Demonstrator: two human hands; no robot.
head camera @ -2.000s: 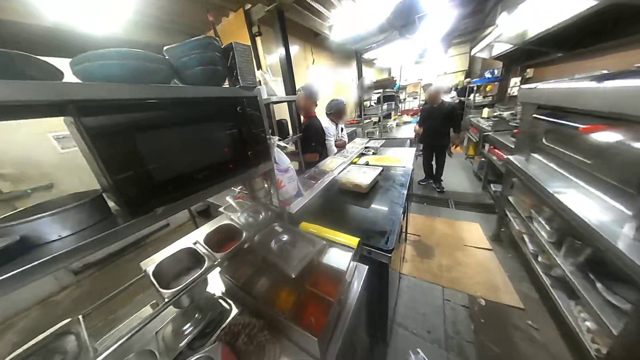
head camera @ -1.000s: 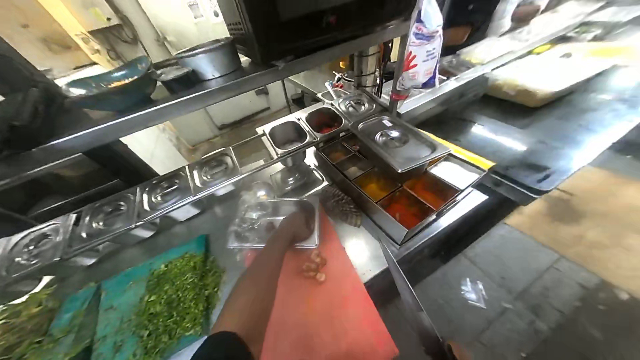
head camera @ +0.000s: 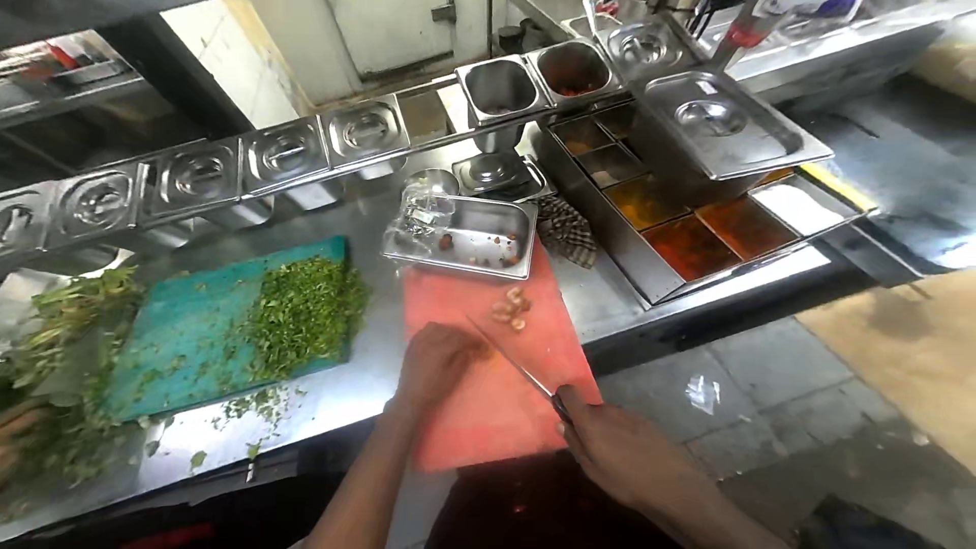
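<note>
My right hand (head camera: 602, 438) grips a kitchen knife (head camera: 518, 366) by its dark handle, the blade reaching up and left over a red cutting board (head camera: 496, 419). My left hand (head camera: 438, 366) is on the board's left side, fingers bent around a small yellowish piece, mostly hidden. Beyond the blade tip sit several small pale brown food pieces (head camera: 511, 309). At the board's far end stands a steel pan (head camera: 488, 236) with a few reddish bits and a clear plastic bag (head camera: 421, 213) at its left.
Chopped green herbs (head camera: 305, 313) lie on a teal cutting board (head camera: 183, 328) at left; another person's hand (head camera: 19, 427) is among leafy stems. At right stands a steel spice box (head camera: 618, 244) under a lidded pan (head camera: 724, 122). A checkered cloth (head camera: 566, 229) lies between. Lidded steel containers (head camera: 286, 152) line the back.
The view has swung down to the counter. My left hand has left the steel pan and come back to the near part of the red board. The knife is now over the board.
</note>
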